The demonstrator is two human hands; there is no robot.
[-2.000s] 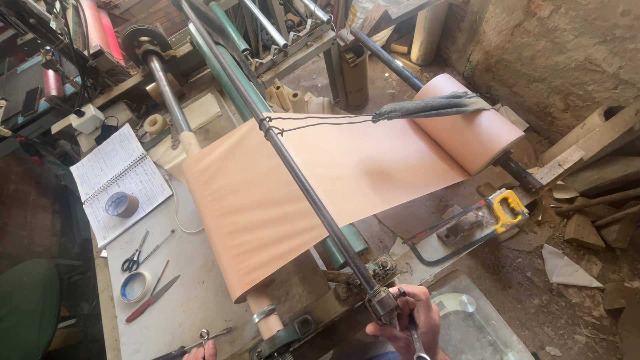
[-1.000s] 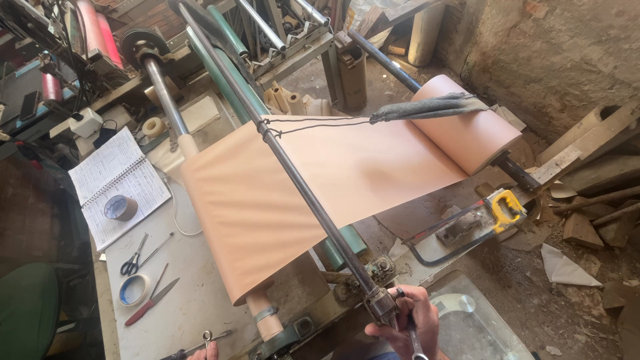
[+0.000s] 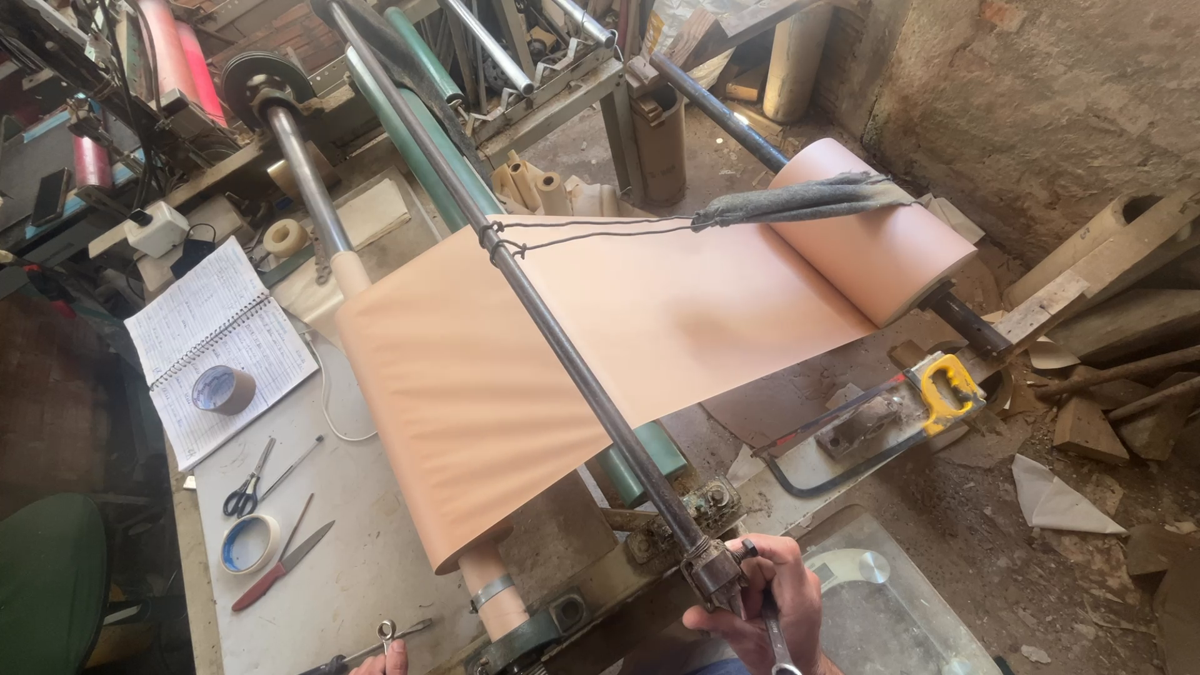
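Note:
My right hand (image 3: pixel 773 600) is at the clamp (image 3: pixel 714 574) on the near end of a long steel bar (image 3: pixel 581 375), fingers wrapped around a steel wrench (image 3: pixel 778 633). My left hand (image 3: pixel 382 662) shows only at the bottom edge, holding a small ring-ended wrench (image 3: pixel 386 630) upright beside a screwdriver (image 3: pixel 328 666). Pinkish-tan sheet material (image 3: pixel 675 319) runs from a big roll (image 3: pixel 872 225) under the bar to a lower roller with a cardboard core (image 3: pixel 492 586). A grey cloth (image 3: pixel 797 202), tied to the bar by cord, lies over the roll.
On the left tabletop (image 3: pixel 347 506) lie a spiral notebook (image 3: pixel 225 328), tape rolls (image 3: pixel 249 544), scissors (image 3: pixel 246 492) and a red-handled knife (image 3: pixel 281 567). A yellow-handled hacksaw (image 3: pixel 947 394) lies at the right. Below it is a glass scale (image 3: pixel 900 600); wood scraps (image 3: pixel 1087 427) litter the floor.

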